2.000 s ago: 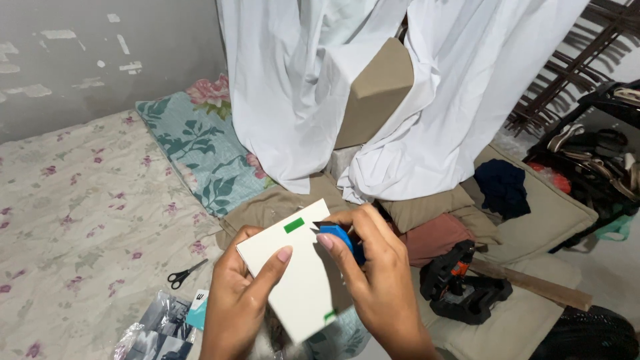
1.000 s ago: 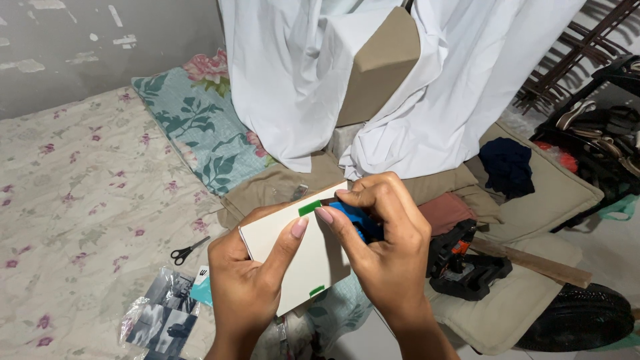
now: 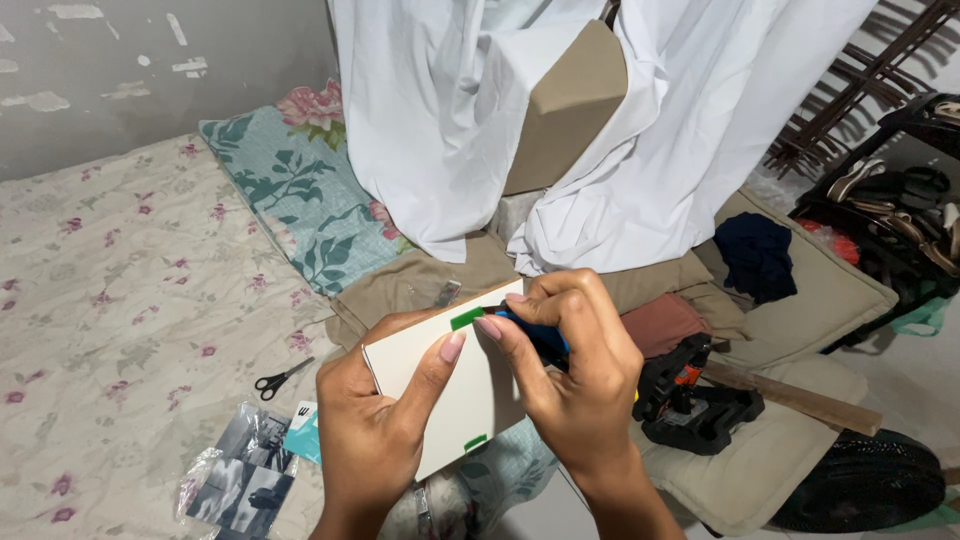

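Note:
My left hand (image 3: 382,420) grips a white rectangular board (image 3: 450,397) by its left side, thumb on its face. One strip of green tape (image 3: 468,318) lies near the board's upper edge, and another green strip (image 3: 475,442) sits at its lower edge. My right hand (image 3: 577,360) is at the upper right of the board, with a blue tool (image 3: 546,336) held in the fingers, mostly hidden; a dark tip shows beside the upper tape. The right thumb and index fingertip are at that strip's right end.
Black-handled scissors (image 3: 279,379) and plastic-wrapped photo prints (image 3: 244,487) lie on the flowered sheet (image 3: 135,300) at left. At right are an open black tool case (image 3: 697,412), a wooden stick (image 3: 795,397) and cushions (image 3: 787,300). White cloth (image 3: 435,135) hangs ahead.
The right hand has moved in from the board's upper right corner to the upper green tape. The blue tool, plain two seconds ago, is now largely covered by the fingers.

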